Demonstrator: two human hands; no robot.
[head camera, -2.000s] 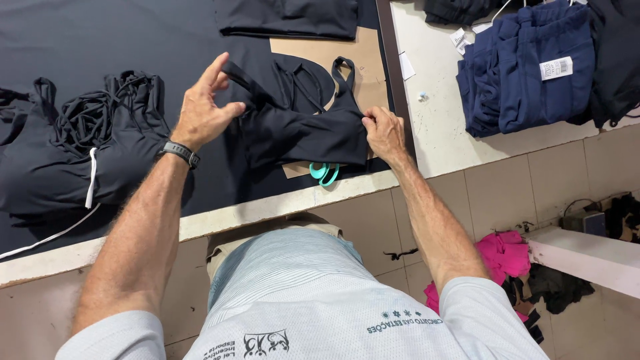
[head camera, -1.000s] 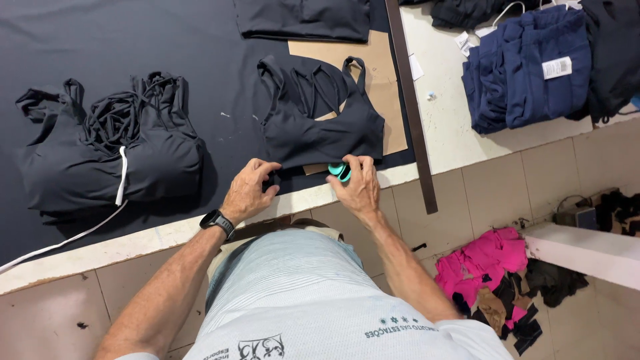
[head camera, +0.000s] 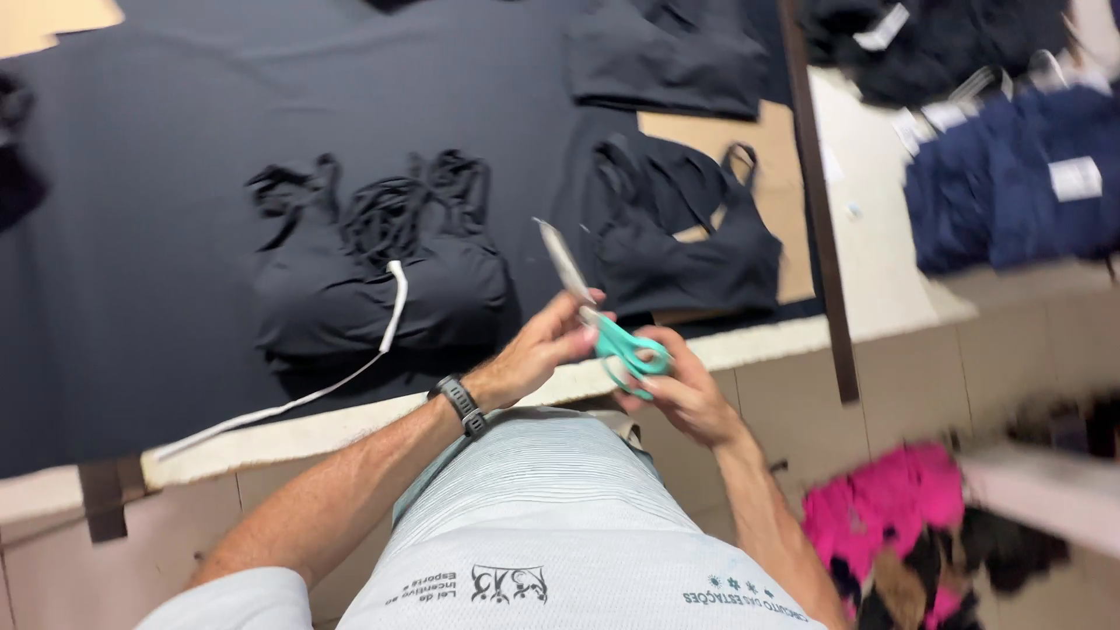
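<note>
My right hand (head camera: 682, 389) holds a pair of scissors (head camera: 632, 354) by its turquoise handles, just over the table's front edge. The blades point up and to the left. My left hand (head camera: 547, 341), with a watch on its wrist, touches the scissors near the pivot; whether it grips them is blurred. Beyond the hands a black sports bra (head camera: 691, 262) lies flat, partly on brown paper. To the left lies a stack of black strappy tops (head camera: 381, 306), with a white cord (head camera: 398, 306) on it that trails to the table edge.
Another black garment (head camera: 669, 66) lies behind the bra. A dark metal bar (head camera: 818, 201) crosses the table edge at the right. Beyond it are folded navy garments (head camera: 989, 201) with tags. Pink fabric (head camera: 884, 499) and dark scraps lie on the floor at the lower right.
My hands have left the bra. The scissors, earlier partly under its lower edge, are now lifted in my right hand, and my left hand has come to them.
</note>
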